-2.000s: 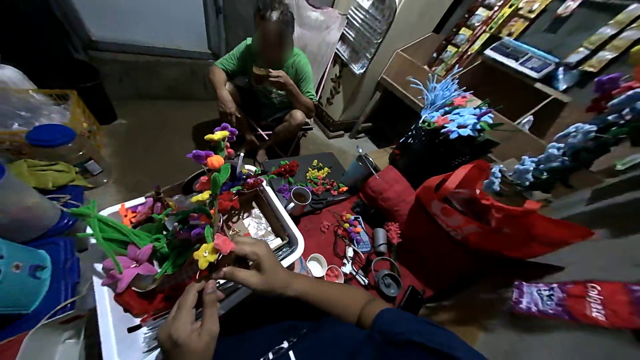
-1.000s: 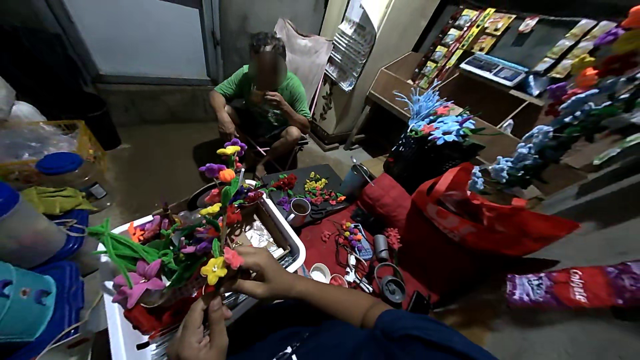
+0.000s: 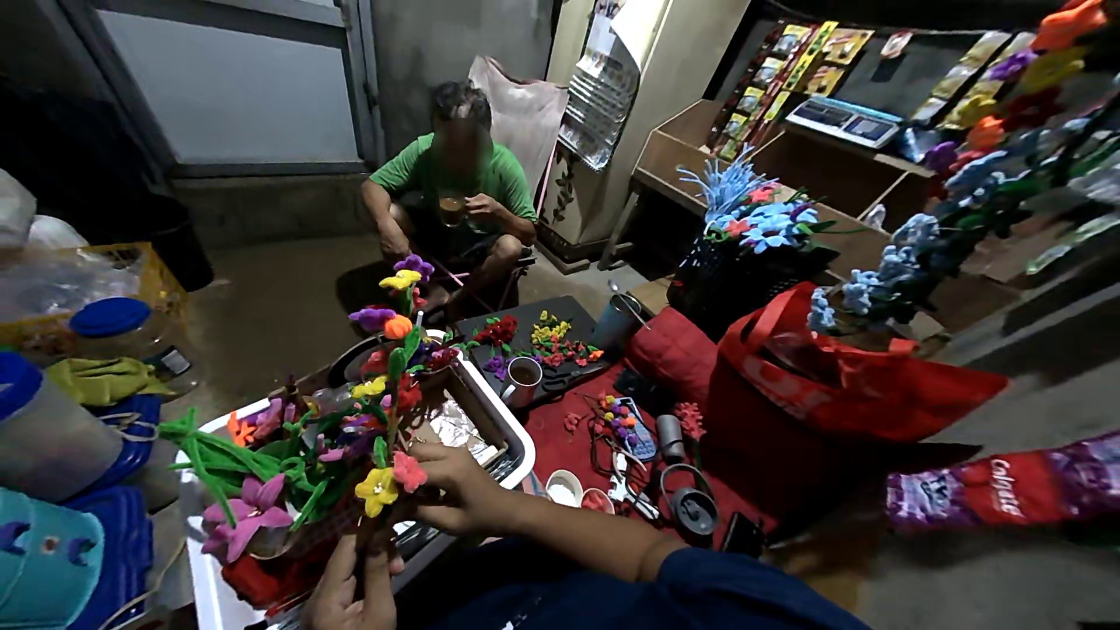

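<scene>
My left hand (image 3: 352,582) pinches the lower stem of a tall spray of pipe-cleaner flowers (image 3: 398,328) at the bottom of the view. Just above and to its right, my right hand (image 3: 459,490) holds the same spray beside its lowest blooms, a yellow flower (image 3: 376,492) and a coral flower (image 3: 409,472). Purple, orange and red blooms climb the stem with green leaves. Behind the spray, a white plastic tray (image 3: 522,442) holds a pink pipe-cleaner flower (image 3: 251,518), green pipe-cleaner stems (image 3: 232,459) and crumpled foil (image 3: 457,424). My fingertips are partly hidden.
A person in a green shirt (image 3: 507,171) sits ahead, holding a glass cup (image 3: 451,210). On the red cloth (image 3: 560,433) lie pliers (image 3: 632,490), a mug (image 3: 522,381) and small cups (image 3: 564,488). A red bag (image 3: 840,385) stands right; a blue-lidded jar (image 3: 114,328) is left.
</scene>
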